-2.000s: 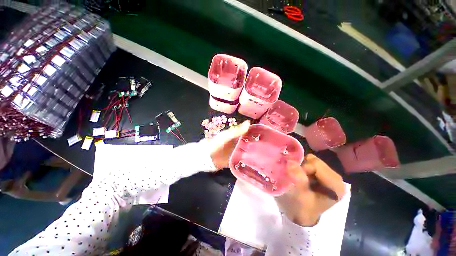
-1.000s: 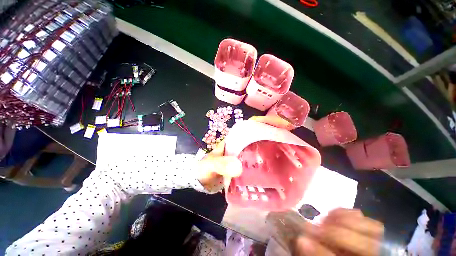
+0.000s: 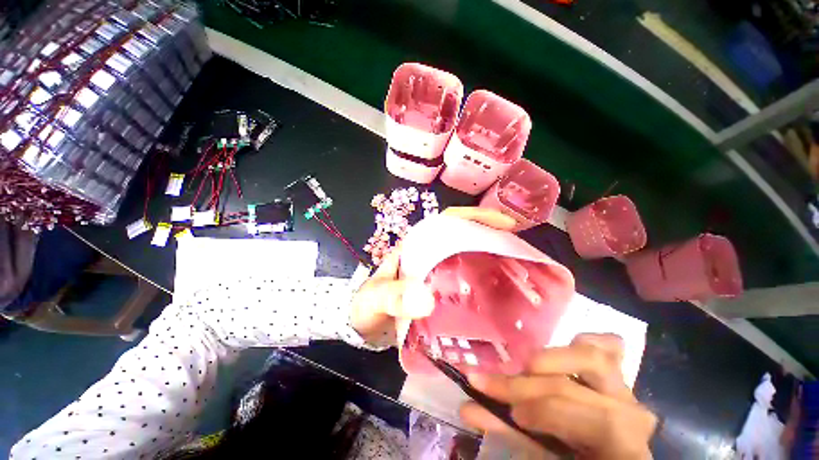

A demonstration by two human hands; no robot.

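A pink housing point(image 3: 503, 260) is tilted in front of me, its opening facing me. My left hand point(image 3: 391, 301) grips its left side, with fingers over the top edge. Inside, screw posts show, and several small pale buttons point(image 3: 460, 346) sit at a slot in the lower wall. My right hand point(image 3: 575, 400) holds a thin dark tool point(image 3: 467, 384), likely tweezers, with its tip at the lower left of the buttons. Tiny pink button caps point(image 3: 395, 216) lie heaped on the black bench behind the housing.
Several pink housings point(image 3: 422, 103) stand along the white rail. Circuit boards point(image 3: 271, 217) with red wires and small silver-white rectangles point(image 3: 205, 217) lie left. A block of stacked wired parts point(image 3: 99, 99) stands far left. White sheets lie under my left forearm point(image 3: 251, 256) and right hand point(image 3: 611, 328).
The housing has turned so its opening and lower wall show from a lower angle. My right hand let go of it, moved away, and came back with the dark tool at the buttons.
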